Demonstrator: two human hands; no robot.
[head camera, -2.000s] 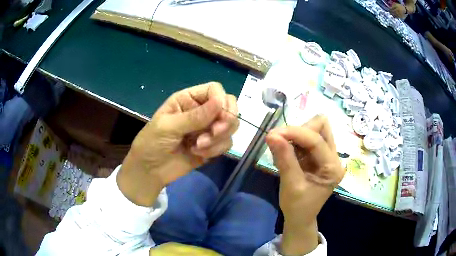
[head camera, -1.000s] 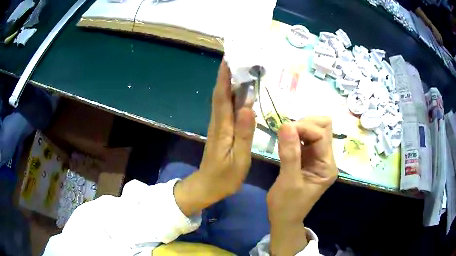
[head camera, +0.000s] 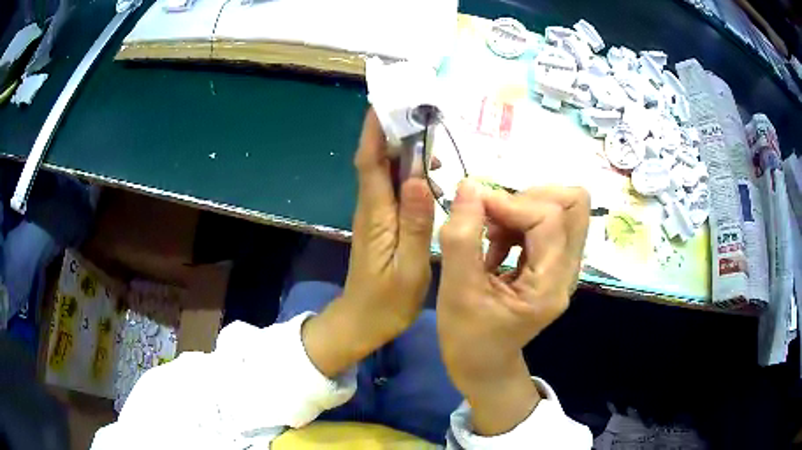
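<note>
A white plastic end fitting (head camera: 396, 95) with a round dark hole sits at the top of a slim silver-grey lamp housing (head camera: 411, 160). My left hand (head camera: 387, 233) holds the housing just below the fitting, fingers behind and thumb in front. A thin dark wire (head camera: 430, 163) comes out of the hole and bends down in a loop. My right hand (head camera: 510, 272) pinches the wire between thumb and index finger, to the right of the housing. The lower part of the housing is hidden behind my left hand.
Loose white plastic pieces (head camera: 620, 114) lie heaped on the printed sheet (head camera: 492, 158) at right, beside newspaper bundles (head camera: 725, 193). A thick white slab (head camera: 290, 31) lies at the back. A single long strip (head camera: 66, 101) lies at left. An open carton (head camera: 202, 303) stands below the bench.
My left hand has left the wire end and taken hold of the housing below the white fitting. My right hand has moved slightly left and still pinches the wire. The camera view has shifted.
</note>
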